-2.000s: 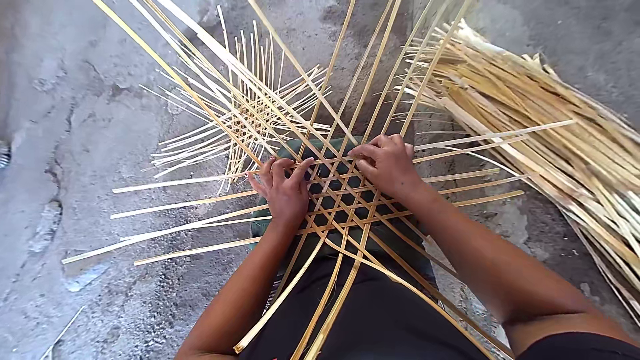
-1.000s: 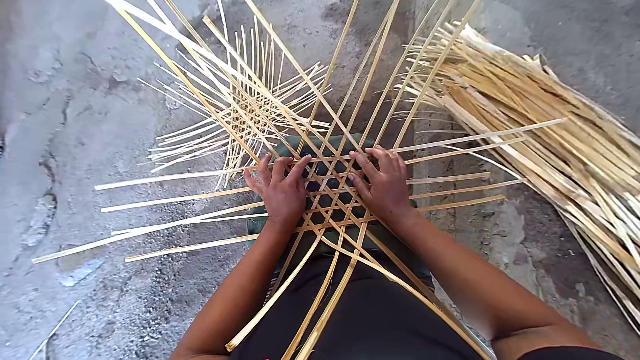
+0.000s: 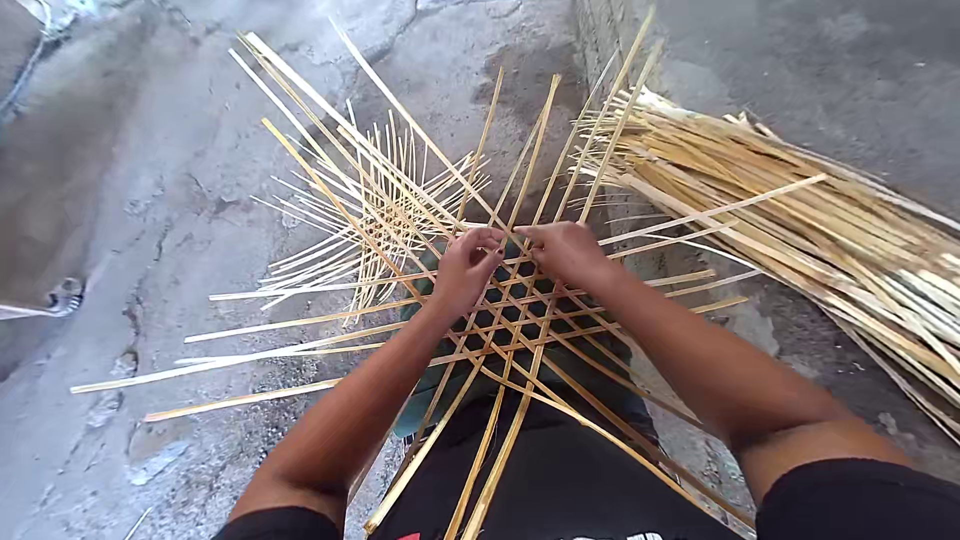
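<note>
A hexagonal open weave of flat split-bamboo or cane strips (image 3: 517, 304) lies over my lap, its long loose ends spreading out on all sides. At the weave's upper left edge, my left hand (image 3: 471, 262) pinches a strip between thumb and fingers. Just to its right, my right hand (image 3: 566, 251) has its fingers closed on strips at the upper edge, the fingertips near those of the left. The exact strips held are partly hidden by the fingers.
Another woven piece with many thin radiating ends (image 3: 382, 217) rests on the concrete floor (image 3: 112, 195) at the upper left. A large bundle of split strips (image 3: 787, 225) lies at the right. A grey object (image 3: 66, 296) is near the left edge.
Both hands have moved toward the weave's upper edge and closer together; a second ago they lay spread at its two sides. The view has shifted.
</note>
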